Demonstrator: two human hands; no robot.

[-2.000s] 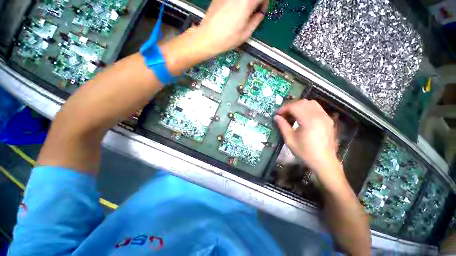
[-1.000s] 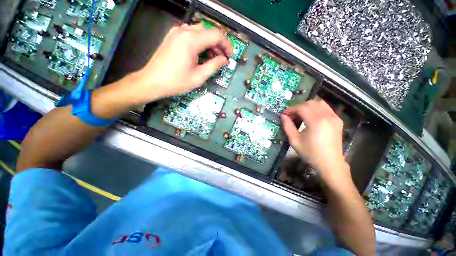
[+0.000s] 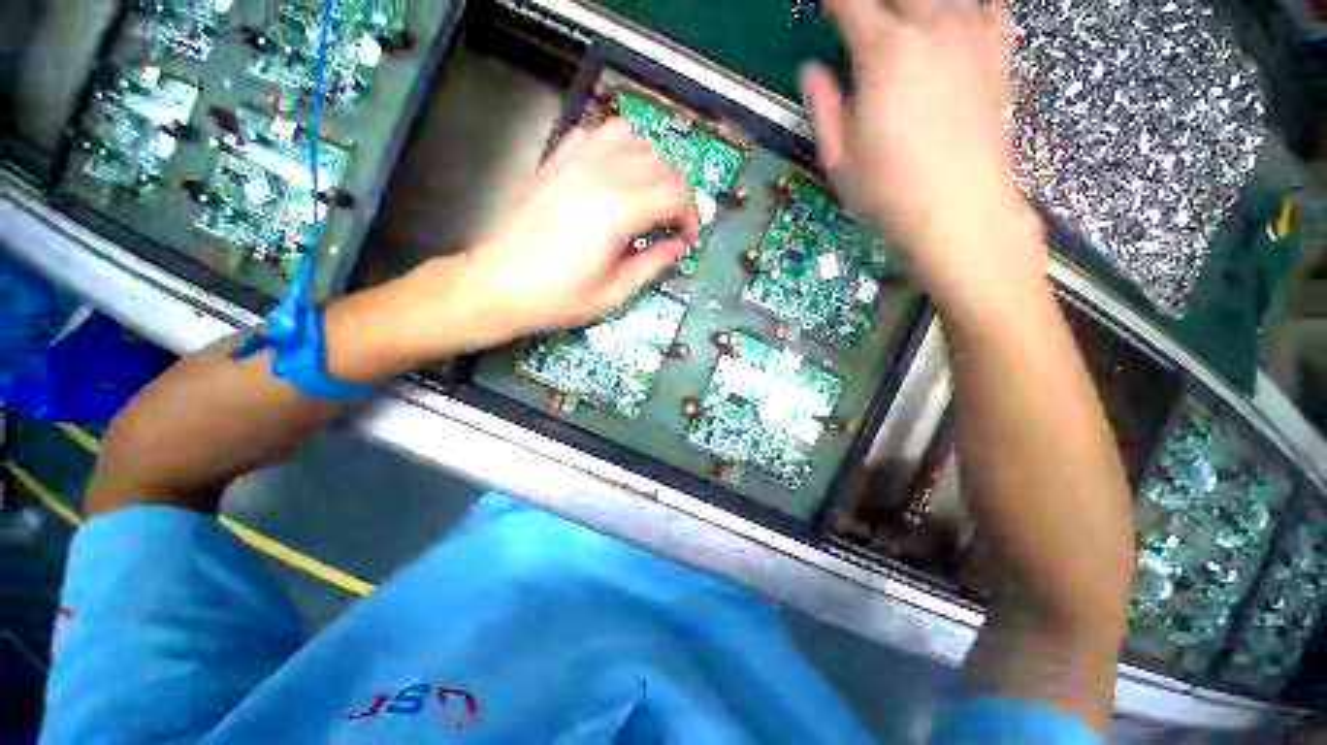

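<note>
My left hand (image 3: 611,226), with a blue strap (image 3: 299,342) on the wrist, is curled over the upper-left green circuit board (image 3: 677,146) of the middle carrier (image 3: 706,299). Something small and dark shows between its fingers; I cannot tell whether it is held. The other boards there are the lower-left (image 3: 611,349), the upper-right (image 3: 815,269) and the lower-right (image 3: 767,408). My right hand (image 3: 924,117) is over the green mat (image 3: 735,44) at the left edge of the silvery component pile (image 3: 1142,131). Its thumb is apart from the fingers, which the top edge partly cuts off.
Metal conveyor rails (image 3: 655,546) run along both sides of the carriers. A carrier with boards (image 3: 262,182) lies at the left and another (image 3: 1201,539) at the right, with dark bays between. A blue cord (image 3: 317,146) crosses the left carrier. Dark specks (image 3: 805,12) lie on the mat.
My left hand has come back from the mat to the upper-left board. My right hand has left the lower-right board and moved up and across the far rail. The view has shifted slightly.
</note>
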